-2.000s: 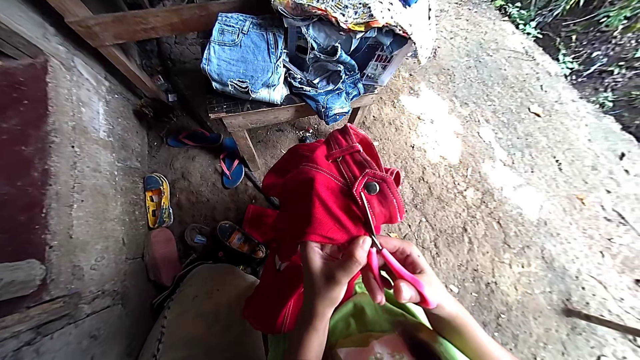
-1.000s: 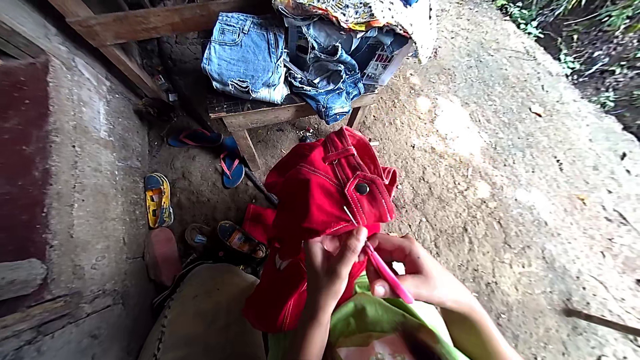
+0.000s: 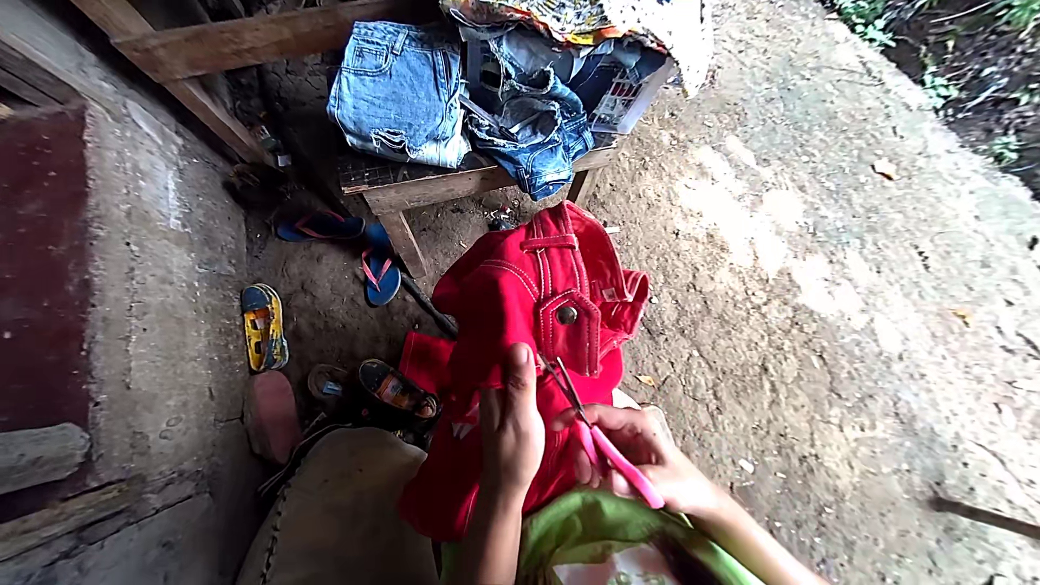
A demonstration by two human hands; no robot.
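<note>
A red denim garment [image 3: 496,284] with pale stitching lies over the lap, its waistband and buttoned tab [image 3: 567,315] facing up. My left hand [image 3: 513,422] grips the red cloth just below and left of the tab, thumb on top. In my right hand [image 3: 634,455] is a pair of small scissors [image 3: 613,459] with pink handles. The metal blades point up and left, slightly apart, with their tips at the cloth below the tab. Some fingers of both hands are hidden.
Ahead stands a low wooden bench [image 3: 431,188] with folded blue jeans [image 3: 398,89], ripped denim [image 3: 536,122] and a white plastic basket [image 3: 630,101]. Flip-flops [image 3: 380,276] and several shoes [image 3: 264,325] lie on the dirt floor at left, beside a concrete wall [image 3: 154,268]. A stick [image 3: 983,516] lies at right.
The scissors, seen edge-on a second ago, now show their blades and handles parted. My left thumb now points up on the cloth, and my left hand is apart from the scissors.
</note>
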